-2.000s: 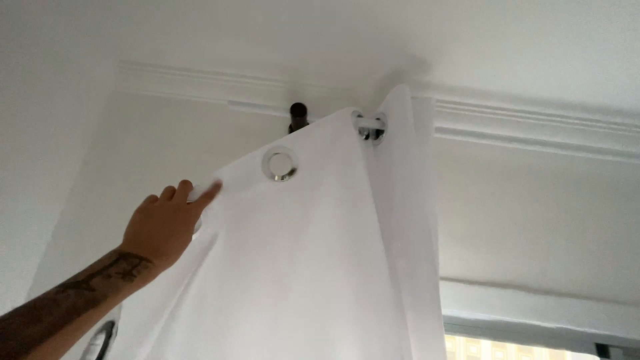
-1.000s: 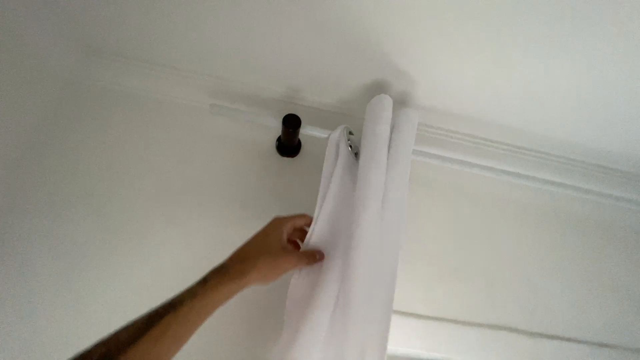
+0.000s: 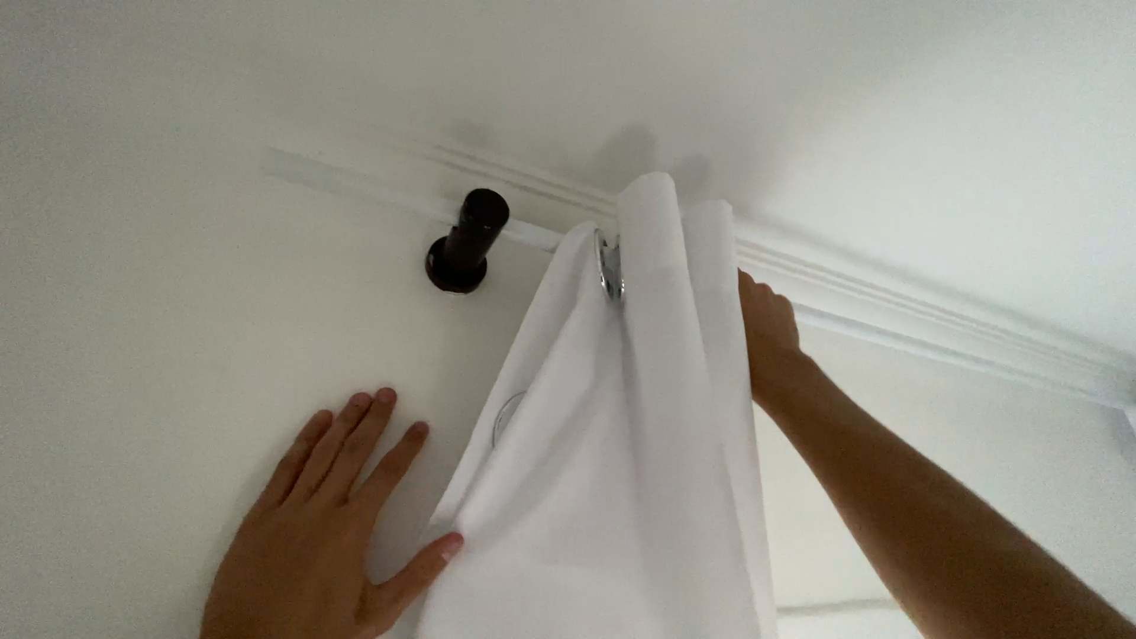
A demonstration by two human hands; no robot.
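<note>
A white grommet curtain (image 3: 577, 497) hangs bunched in the middle of the view. One metal grommet (image 3: 610, 264) shows near its top, and another (image 3: 508, 417) is partly covered by a fold. My left hand (image 3: 324, 524) lies spread against the wall, its thumb at the curtain's left edge. Behind the curtain's right edge, high up, is my right hand (image 3: 770, 324); its fingers are mostly hidden, so what it grips does not show. A dark curtain rod bracket (image 3: 470, 240) sticks out of the wall left of the curtain top.
White crown molding (image 3: 923, 311) runs along the top of the wall (image 3: 222, 355), below the ceiling (image 3: 444, 62). A pale strip (image 3: 355, 186) crosses the wall behind the bracket. A ledge-like edge (image 3: 834, 609) shows at the lower right.
My right hand has come into view behind the curtain's right side. My left hand has let go of the curtain's edge and spread on the wall. The curtain, spread wider two seconds ago, is bunched.
</note>
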